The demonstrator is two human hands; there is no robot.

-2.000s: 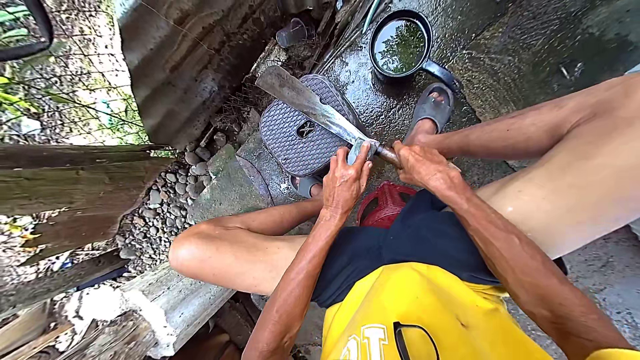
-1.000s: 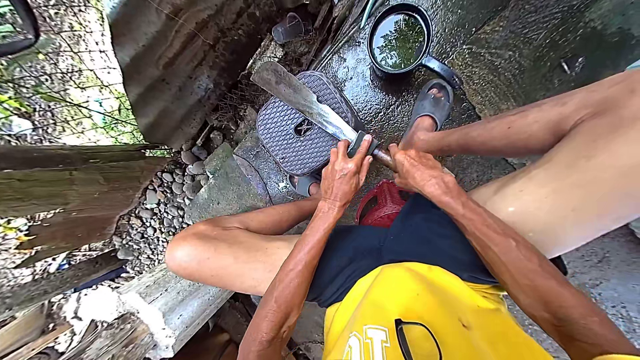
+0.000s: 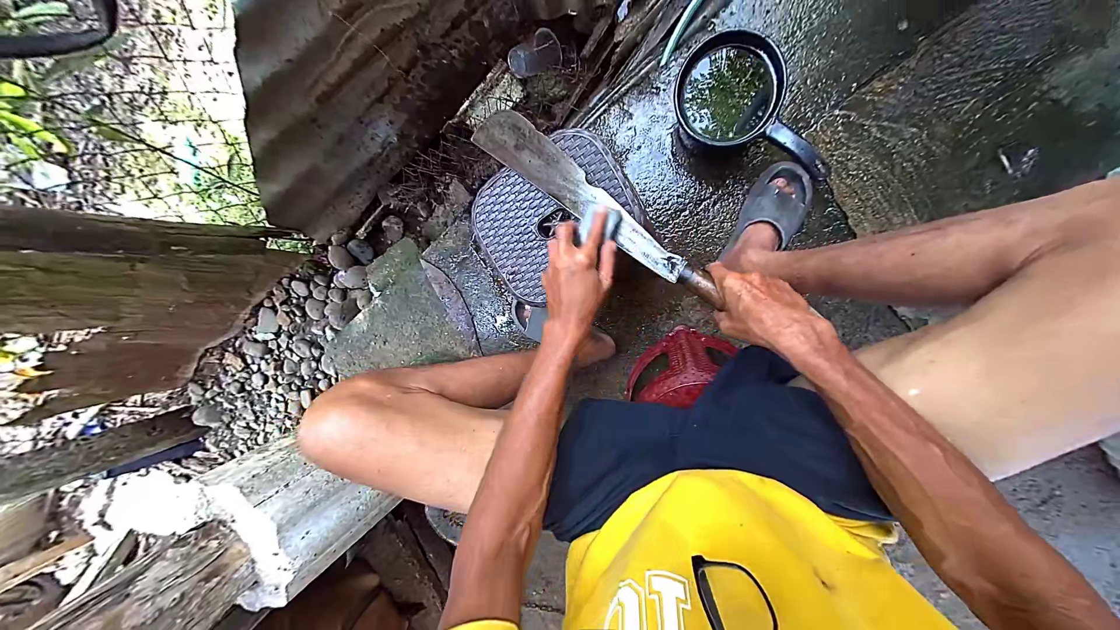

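My right hand (image 3: 766, 306) grips the wooden handle of a machete (image 3: 556, 166), whose broad blade points up and to the left. The blade lies across a grey textured plastic stool (image 3: 516, 219). In my left hand (image 3: 577, 271), the fingers press a small grey block (image 3: 600, 226), perhaps a sharpening stone, against the blade about midway along it. The blade looks wet and pale near the handle. Under my body part of a red plastic seat (image 3: 687, 372) shows.
A black pan of water (image 3: 728, 94) with a long handle stands on the wet concrete, near my sandalled foot (image 3: 774, 210). A clear plastic cup (image 3: 534, 54) lies by a rusty corrugated sheet (image 3: 341, 96). Pebbles (image 3: 289, 324) and a weathered wooden beam (image 3: 306, 499) are at the left.
My left hand has moved up and left along the blade, from near the handle toward its middle. My right hand still holds the handle.
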